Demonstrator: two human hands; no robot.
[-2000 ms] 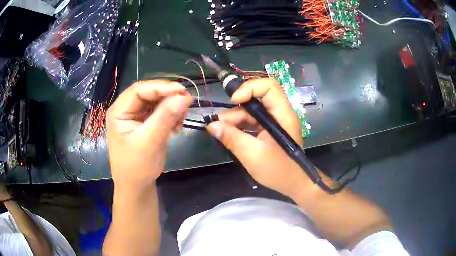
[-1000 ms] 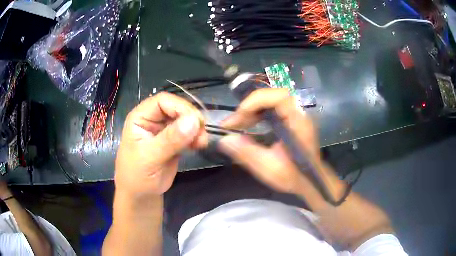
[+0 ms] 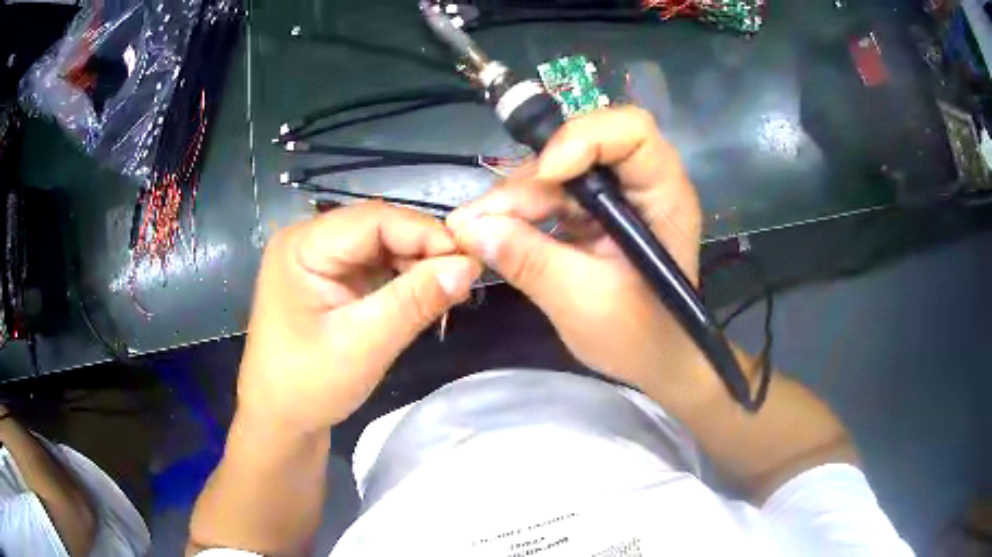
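Note:
My right hand point(image 3: 609, 239) holds a soldering iron point(image 3: 642, 250) with a black handle, its metal barrel pointing up and left. Its thumb and fingertip meet those of my left hand point(image 3: 348, 305). A thin pale lead wire point(image 3: 443, 323) sticks out below my left fingertips; what else is pinched there is hidden by the fingers. Several black cables point(image 3: 381, 156) lie behind my hands with small pale connectors at their left ends. The green circuit board panel point(image 3: 573, 85) shows above my right hand, partly covered by the hand and iron.
A clear plastic bag point(image 3: 103, 82) and a cable bundle point(image 3: 163, 207) with red-orange ends lie on the left. More finished assemblies point(image 3: 729, 13) show at the top edge. A dark box with a red patch point(image 3: 868, 60) stands right. A person's arm point(image 3: 38, 462) is at lower left.
The view has shifted, so the bench items sit higher in the picture. My hands have come together at the fingertips. The long pale wire above my left hand no longer shows there.

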